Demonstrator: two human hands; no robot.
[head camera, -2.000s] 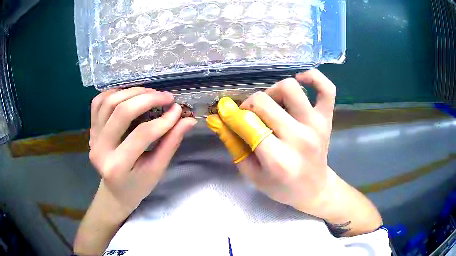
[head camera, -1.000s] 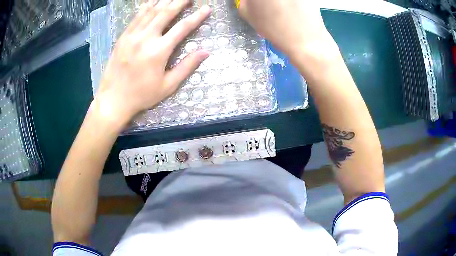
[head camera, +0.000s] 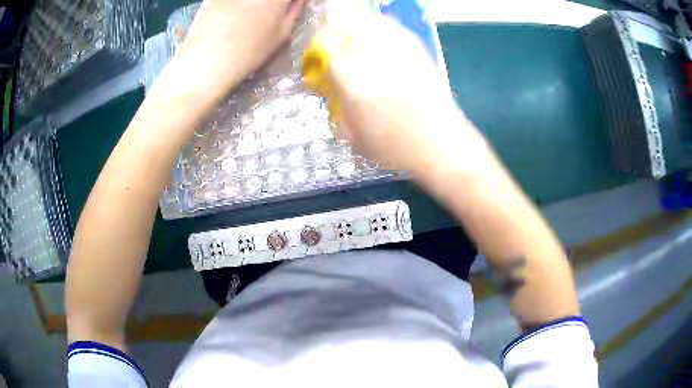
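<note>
The clear blister tray (head camera: 284,144) with round pockets lies on the green mat in front of me. My left hand (head camera: 243,30) is over its upper left part, its fingers cut off by the top edge. My right hand (head camera: 357,76), blurred and wearing yellow finger cots, is over the tray's upper middle; what its fingertips touch cannot be told. The fixture strip (head camera: 301,236) lies at the near edge by my lap, untouched. Two round components (head camera: 309,236) sit in its middle stations; the other stations show small holes.
Stacked trays (head camera: 64,53) stand at the far left, and another pile (head camera: 30,201) stands at the left edge. A stack of fixture strips (head camera: 624,95) stands at the right. A blue board (head camera: 413,19) shows under the tray's far right side.
Both hands left the strip for the tray. Since the last earlier frame, my right hand has come down and left over the pockets, my left hand has moved up, and the tray appears turned slightly.
</note>
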